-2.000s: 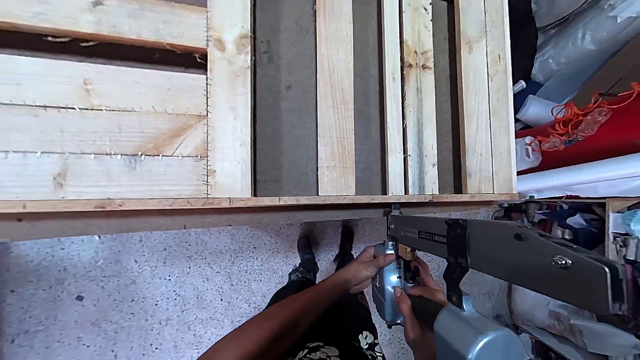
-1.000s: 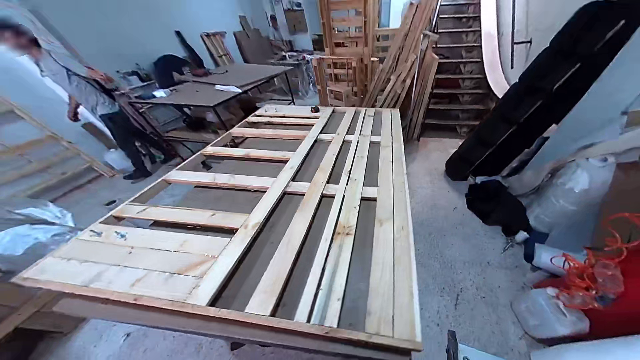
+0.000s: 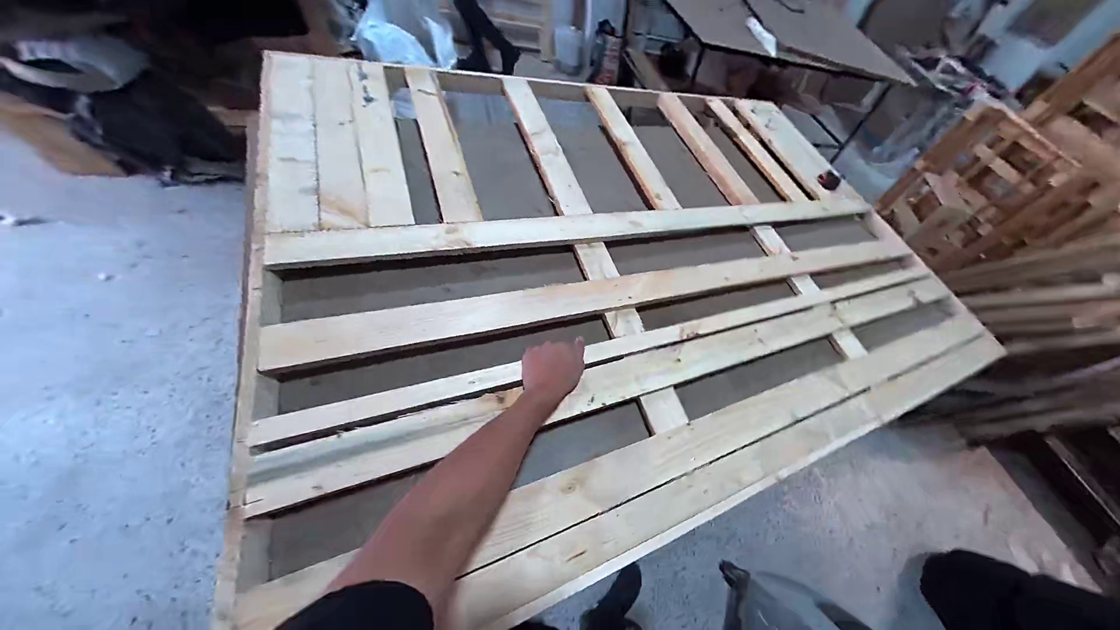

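A large frame of pale wooden boards (image 3: 569, 503) lies across the middle of the view, with slats running in two directions. My left hand (image 3: 553, 367) reaches over it from the bottom, fingers curled on a narrow wooden slat (image 3: 682, 332) near its middle. Right beside that slat lies a wider board (image 3: 726, 350). Part of a grey tool, apparently the nail gun (image 3: 770, 599), shows low at the bottom edge, beyond the frame's near side. My right hand is out of view.
A small dark object (image 3: 829, 180) sits on the frame's far right corner. Behind are a brown worktable (image 3: 814, 44) and a person's dark-clad legs (image 3: 486, 39). Wooden lattice pieces (image 3: 980, 188) and stacked planks (image 3: 1041, 306) stand at the right. Speckled floor (image 3: 122, 350) shows at the left.
The view has swung widely. Both hands were on the nail gun at the frame's edge two seconds ago; now my left hand is off it and on a slat.
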